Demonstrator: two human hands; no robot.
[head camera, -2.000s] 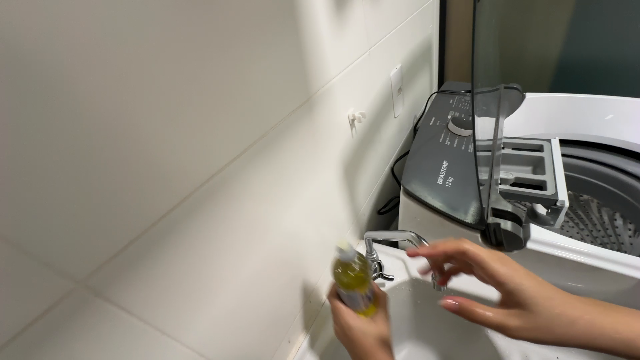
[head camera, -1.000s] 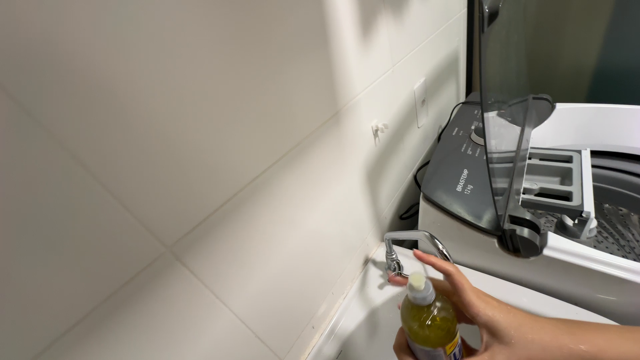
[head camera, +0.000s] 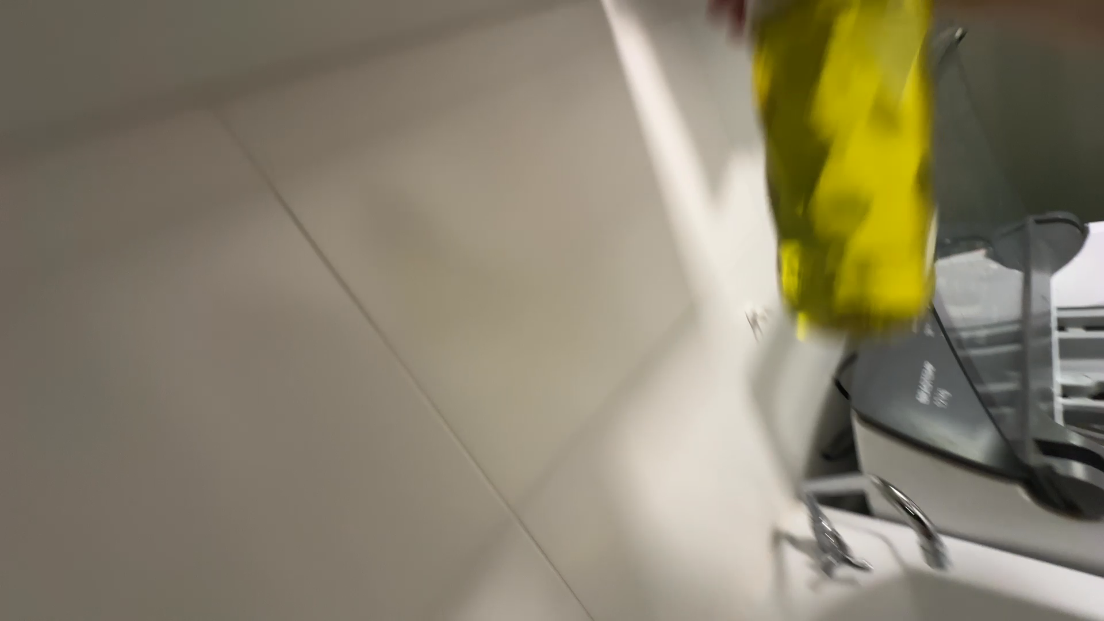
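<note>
A clear plastic bottle of yellow liquid (head camera: 849, 172), blurred by motion, hangs roughly upright at the top right of centre, its top cut off by the frame edge. Reddish fingertips (head camera: 731, 12) of my right hand show at its upper left, and a blurred strip of forearm runs off to the right; the hand seems closed on the bottle's upper part, mostly hidden. My left hand is out of view. Below the bottle, at the lower right, are a chrome tap (head camera: 914, 517) and the white basin (head camera: 975, 552).
A top-loading washing machine (head camera: 940, 414) with its dark transparent lid raised stands behind the basin, a dispenser drawer at its right. A black cable runs beside it. The tiled wall (head camera: 345, 388) fills the left, with a small white fitting (head camera: 756, 321) on it.
The bottle has gone up from low by the basin to the top of the view, with my right hand. My left hand, on the bottle two seconds ago, is out of view. The view has shifted.
</note>
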